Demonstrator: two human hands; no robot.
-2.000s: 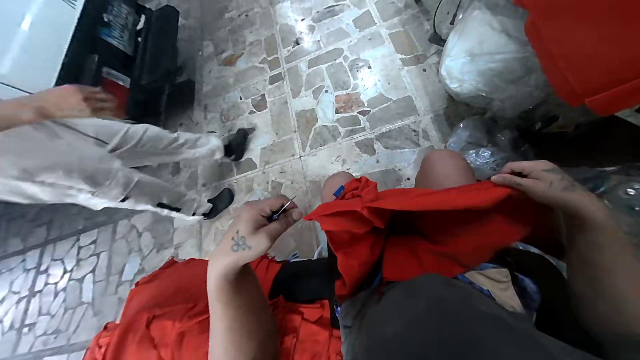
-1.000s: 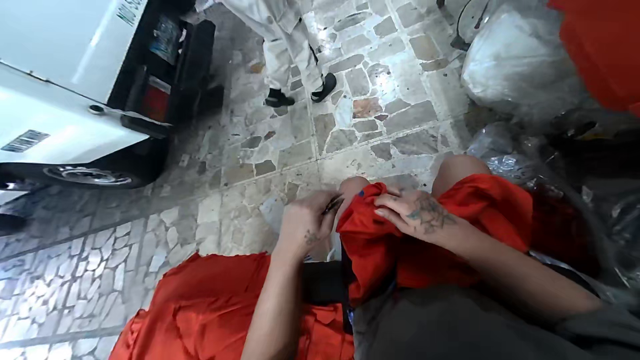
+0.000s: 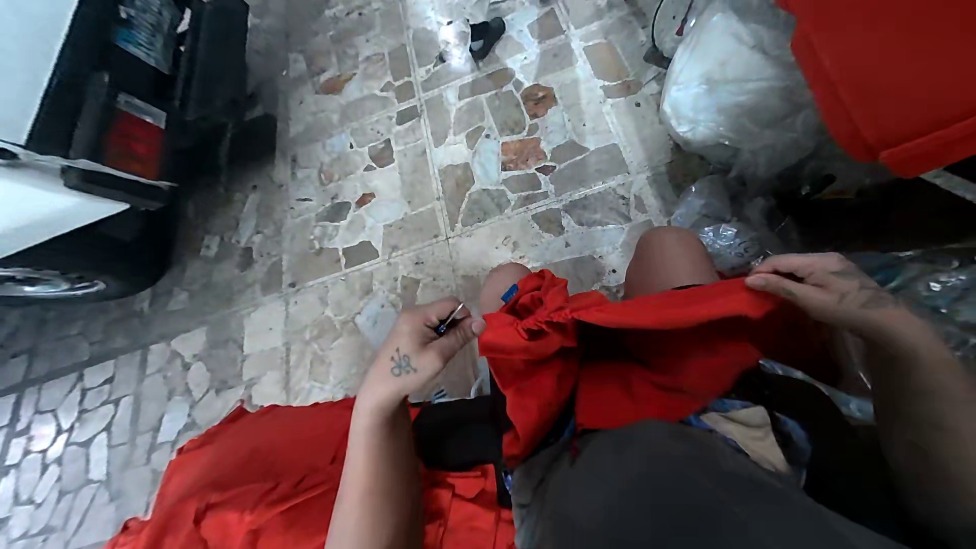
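Red fabric (image 3: pixel 648 343) lies across my lap, bunched at its left end near a small blue tag (image 3: pixel 509 293). My right hand (image 3: pixel 823 286) pinches its upper right edge and holds it stretched out. Just left of the bunched end, my left hand (image 3: pixel 427 343) holds a small dark tool with a thin metal tip (image 3: pixel 450 319), its kind too small to tell; the thumb reaches close to the fabric, and whether it touches cannot be told. More red cloth (image 3: pixel 267 465) is piled at my left side, under and beside my left forearm.
A white vehicle with a red tail light (image 3: pixel 133 145) and a wheel (image 3: pixel 69 282) stands at the left. A white plastic bag (image 3: pixel 732 84) and clear plastic lie at the right, below a red cloth (image 3: pixel 892 69). A person's shoe (image 3: pixel 486 38) is on the stone-patterned floor ahead.
My right hand has moved right from the bunched part and now holds the edge stretched, as it did two seconds ago. The walking person has moved up, almost out of view.
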